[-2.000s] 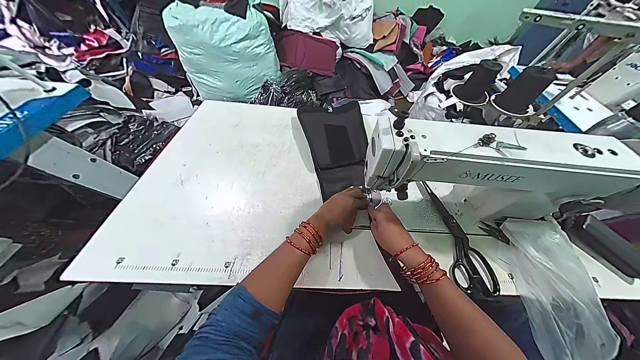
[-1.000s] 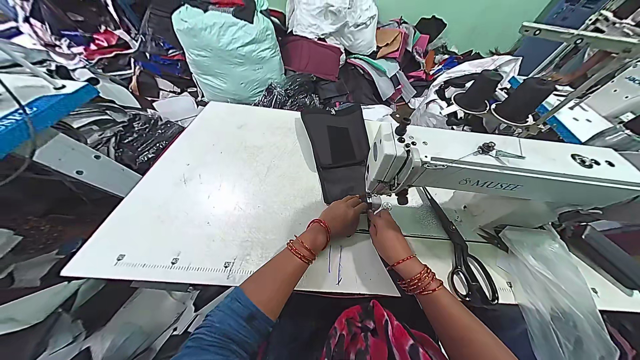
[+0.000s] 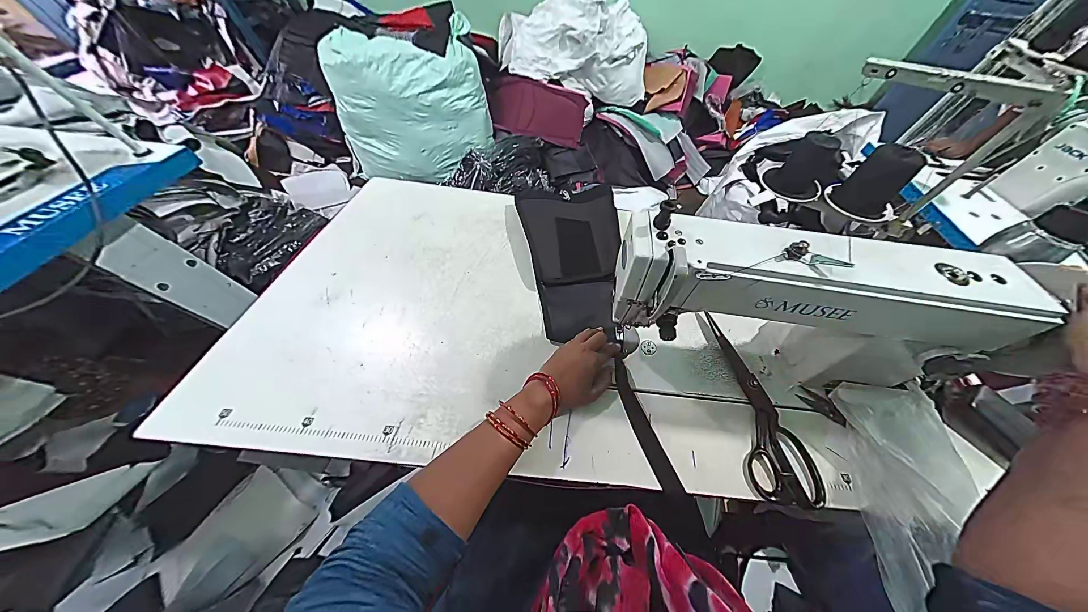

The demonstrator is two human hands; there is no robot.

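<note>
My left hand rests on the table beside the needle area of a white Musee sewing machine, its fingertips at the lower edge of a black fabric piece. Whether the fingers pinch the fabric cannot be told. A black strap runs from under the presser foot toward my lap, over the table's front edge. My right hand is at the far right edge of the view, by the machine's right end, mostly cut off and blurred. Large black-handled scissors lie below the machine arm.
Small thread snips and a clear plastic sheet are right of the scissors. Black thread cones stand behind the machine. A pale green sack and heaped fabric scraps lie beyond the white tabletop. Another machine table is at left.
My right hand has left the needle area and moved to the far right, by the machine's end. The black strap now shows in front of the needle. My left hand stays near the presser foot.
</note>
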